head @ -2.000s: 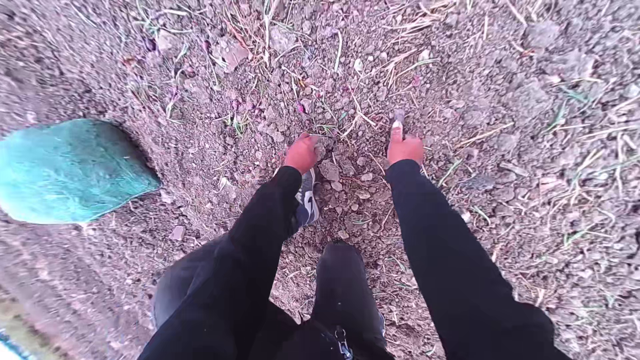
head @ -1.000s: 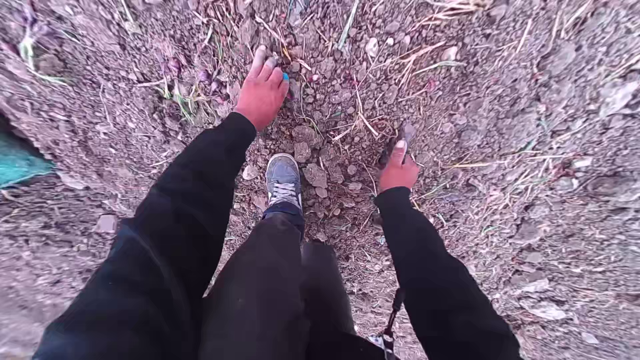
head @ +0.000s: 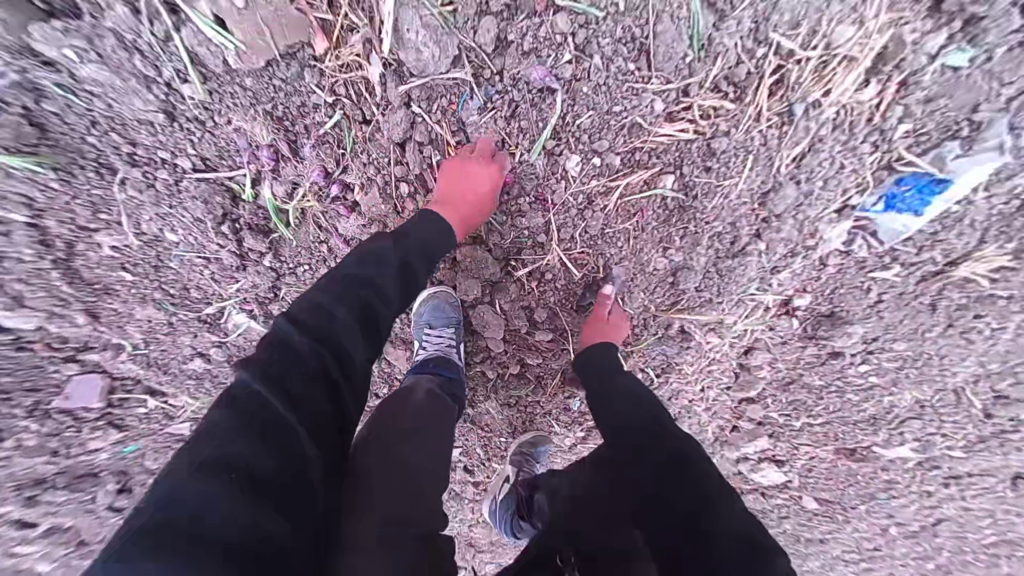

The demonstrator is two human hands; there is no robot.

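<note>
My left hand (head: 470, 186) reaches down to the soil at upper centre, back of the hand up; its fingertips and anything under them are hidden. Beside it, to the upper right, a purple onion bulb (head: 543, 77) with a green stalk lies on the ground. Several more small purple onions (head: 268, 156) with green tops lie to its left. My right hand (head: 606, 320) is lower and to the right, its thumb against a dark, flat object (head: 592, 294) that I cannot make out clearly.
A torn plastic wrapper with a blue patch (head: 912, 194) lies at the right. Dry straw (head: 832, 72) is scattered at the upper right. My left shoe (head: 438, 324) and right shoe (head: 518, 488) stand on cloddy soil. A flat stone (head: 83, 392) is at the far left.
My left hand has moved from above the soil near the onions to the right, down to the ground. The green sack seen at the left edge is out of view. My right hand stays low.
</note>
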